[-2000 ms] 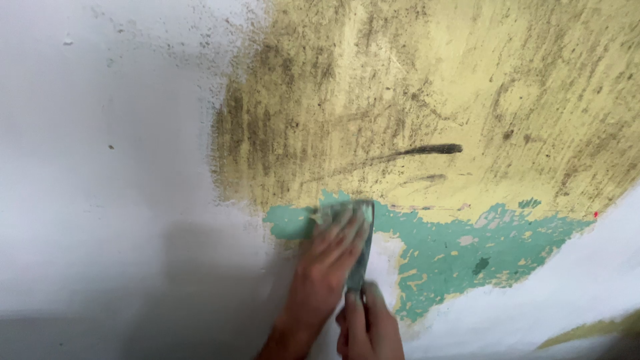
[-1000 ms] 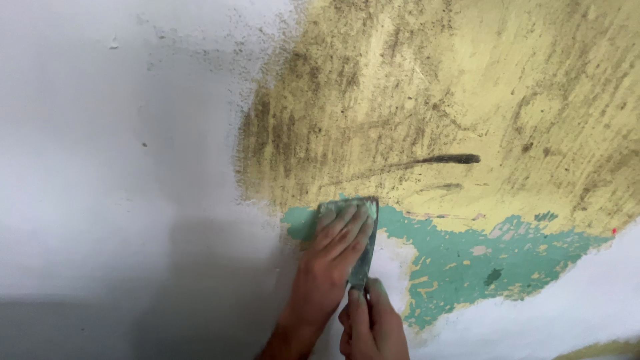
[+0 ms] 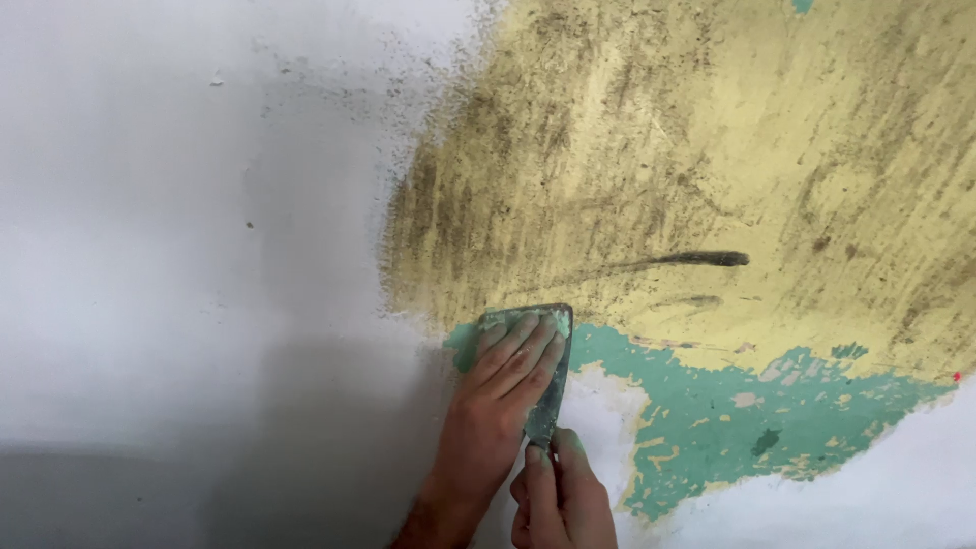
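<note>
A wide metal scraper blade [image 3: 547, 400] lies against the wall, its broad edge up at the border between yellow and green paint. My left hand [image 3: 499, 396] presses flat on the blade, fingers side by side and pointing up. Below it, my right hand [image 3: 563, 488] is closed around the scraper's handle, which is mostly hidden. Green paint residue clings along the blade's top edge. Exposed green paint [image 3: 709, 427] spreads to the right of the scraper, with a small patch at its left.
Yellow paint [image 3: 762, 152] with dark streaks covers the upper right wall, crossed by a black smear [image 3: 709, 259]. White wall surface [image 3: 152, 267] lies at left, with shadows low down. More white surface [image 3: 862, 511] borders the green at lower right.
The scraper edge and left hand, blurred two seconds ago, now show sharply near the same green border. Both hands keep their places on the tool. The view has shifted slightly.
</note>
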